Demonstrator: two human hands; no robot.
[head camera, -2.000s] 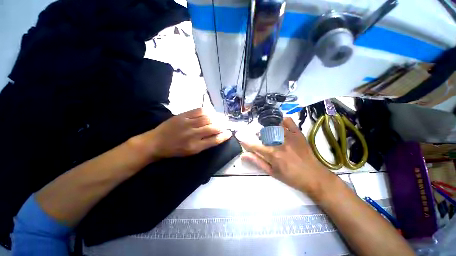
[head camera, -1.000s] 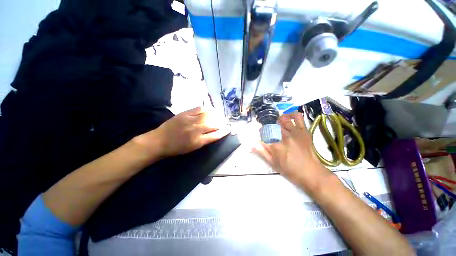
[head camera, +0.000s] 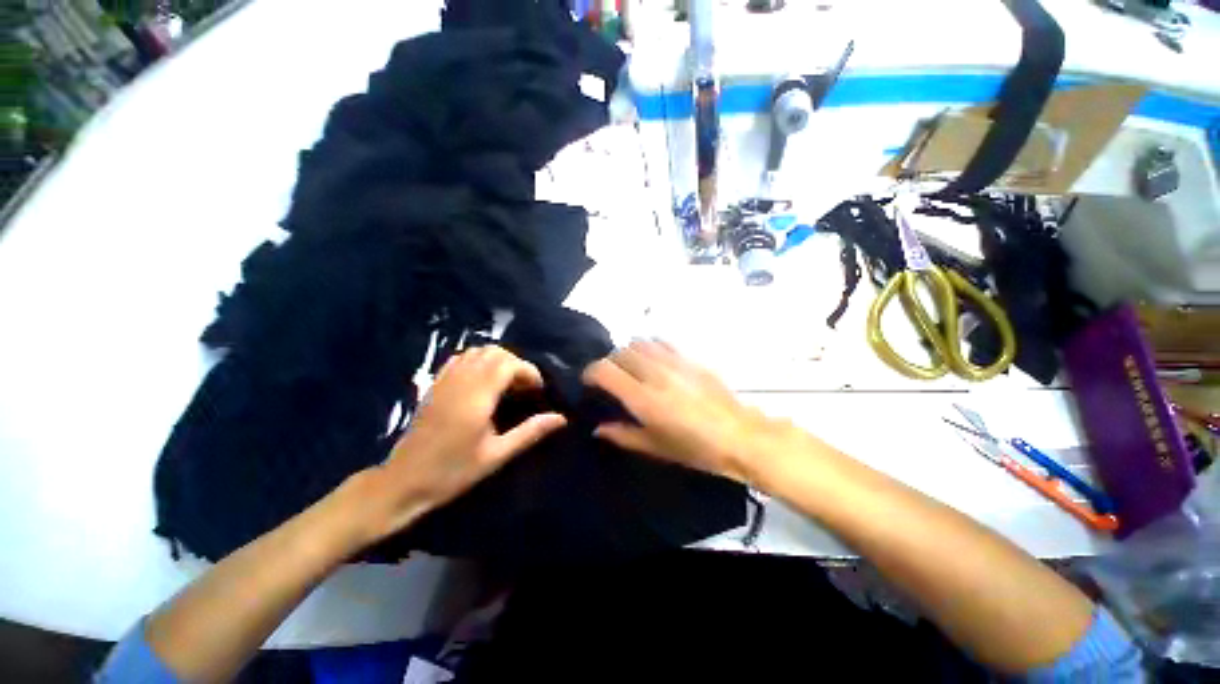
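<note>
A black garment piece (head camera: 616, 501) lies at the table's front edge, left of and in front of the needle area. My left hand (head camera: 475, 417) and my right hand (head camera: 669, 408) both grip its black fabric, close together, with thumbs and fingers pinching it. The fingertips are partly hidden in the folds. The large black garment pile (head camera: 401, 174) lies behind and left of my hands. The white sewing machine head (head camera: 870, 60) stands at the back right; its presser foot and needle area (head camera: 709, 247) has no hand at it.
Yellow-handled scissors (head camera: 942, 325) lie right of the needle, with black scraps (head camera: 1024, 267) behind. A blue pen (head camera: 1060, 470), an orange pen (head camera: 1050, 492) and a purple box (head camera: 1137, 414) lie at the right. A clear plastic bag (head camera: 1164, 575) is at the lower right.
Both hands have moved from the needle area towards the front left with the garment piece. My right hand now grips fabric too. The view has shifted, showing more table and pile.
</note>
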